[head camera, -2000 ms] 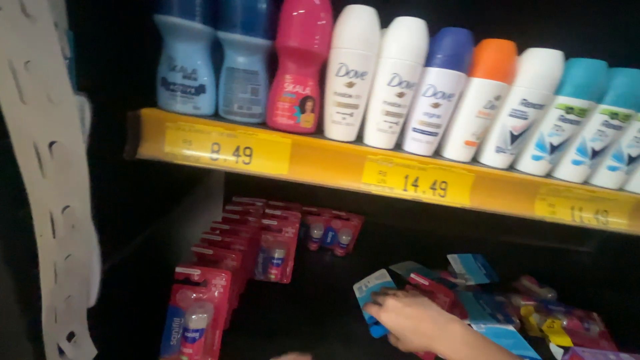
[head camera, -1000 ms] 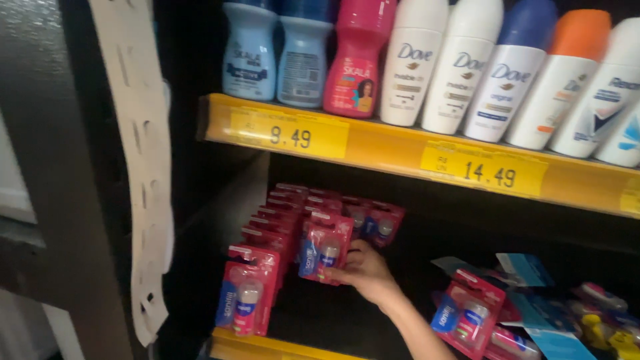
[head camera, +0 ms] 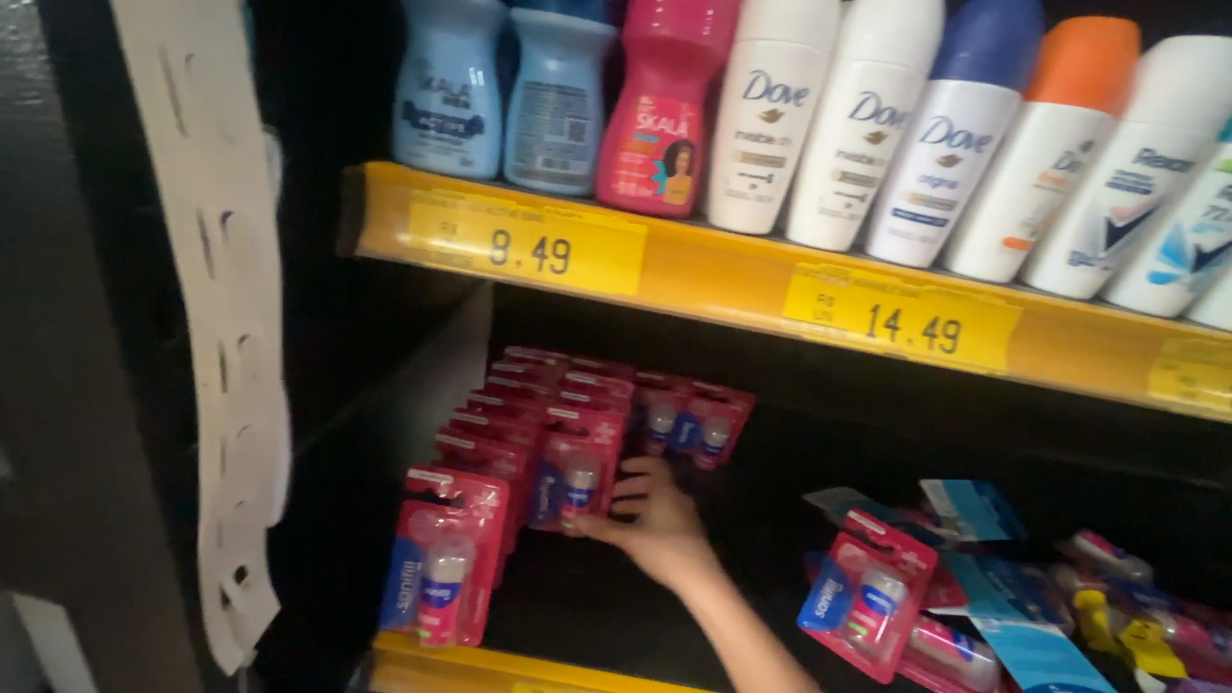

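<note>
My right hand (head camera: pixel 654 525) reaches in from the lower right and holds a pink and blue Sanifill blister pack (head camera: pixel 577 472) by its lower right edge, thumb low on the front and fingertips at the side. This pack stands upright at the front of the second row. Left of it runs a row of similar packs, with the foremost pack (head camera: pixel 445 568) near the shelf edge. Two more packs (head camera: pixel 688 419) stand farther back. Another pink pack (head camera: pixel 866 597) leans on a jumbled pile at the right. My left hand is out of view.
Above is a shelf with a yellow price rail (head camera: pixel 712 269), carrying blue roll-on deodorants (head camera: pixel 450 96), a pink one (head camera: pixel 654 125) and white ones (head camera: pixel 775 125). A slotted pale strip (head camera: pixel 226 337) hangs at the left. Blue cards (head camera: pixel 1030 616) and yellow items (head camera: pixel 1126 635) lie in the pile.
My right hand has moved from the pile at the right to the second row at the left, where a pack now stands at its front. The view has shifted left.
</note>
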